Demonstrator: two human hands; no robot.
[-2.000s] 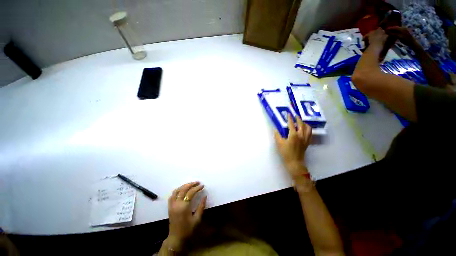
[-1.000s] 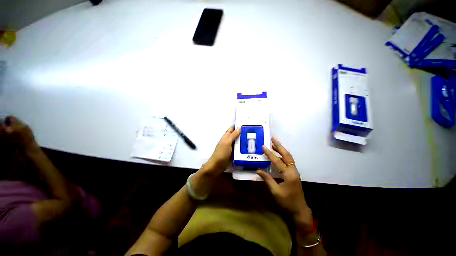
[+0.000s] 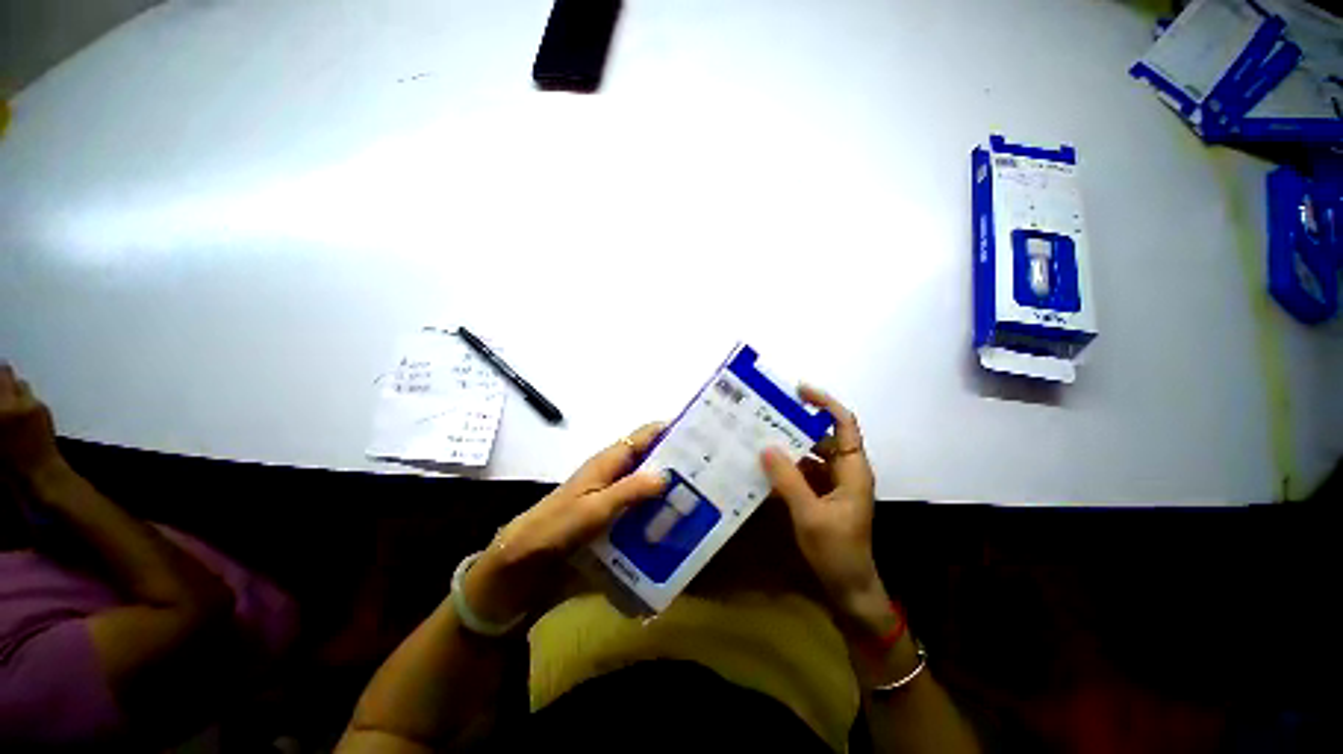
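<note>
A white and blue retail box (image 3: 714,479) is held at the table's front edge, tilted with its blue hang tab toward the upper right. A white plug shows through its window at the lower left end. My left hand (image 3: 567,516) grips the window end, thumb on the front. My right hand (image 3: 828,508) grips the box near the hang tab, thumb on the front and fingers behind the edge. The lower end of the box is partly in shadow, so the flap there is hard to make out.
Another retail box (image 3: 1035,265) lies to the right, its lower flap open. A handwritten note (image 3: 439,401) and a pen (image 3: 510,374) lie at left. A phone (image 3: 577,41) is at the back. Boxes (image 3: 1237,71) and a blue tray (image 3: 1302,243) are far right. A person's arm (image 3: 89,516) is at left.
The box was upright between my hands a second ago; now it is lifted off the table edge and turned clockwise. My right hand has moved from its lower end to the hang tab end.
</note>
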